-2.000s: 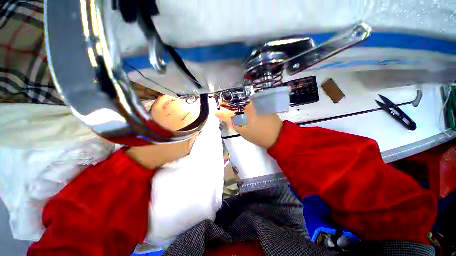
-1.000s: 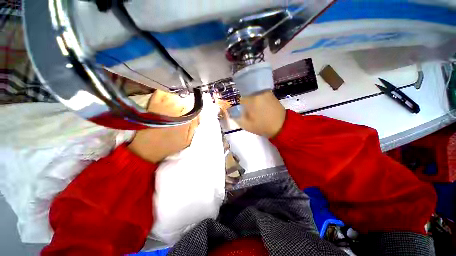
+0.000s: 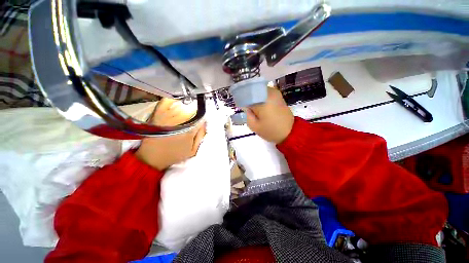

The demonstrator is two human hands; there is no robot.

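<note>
White fabric (image 3: 193, 198) runs from the needle area (image 3: 218, 100) down over the table's front edge and heaps to the left. The needle area is brightly lit and partly hidden by the machine head. My left hand (image 3: 172, 136) lies flat on the fabric left of the needle, partly behind the curved chrome guard, fingers towards the needle. My right hand (image 3: 271, 117) is just right of the needle, partly behind the grey tension knob (image 3: 249, 92). Its fingertips are hidden, so I cannot tell whether it holds anything.
A smartphone (image 3: 303, 85), a small brown piece (image 3: 341, 84) and black thread snips (image 3: 410, 104) lie on the machine bed to the right. Checked fabric (image 3: 20, 67) lies at the far left. A blue crate (image 3: 334, 226) is below the table.
My right hand has shifted slightly and its fingers have lifted back from the fabric edge beside the needle. My left hand stays on the fabric. The camera view has shifted a little.
</note>
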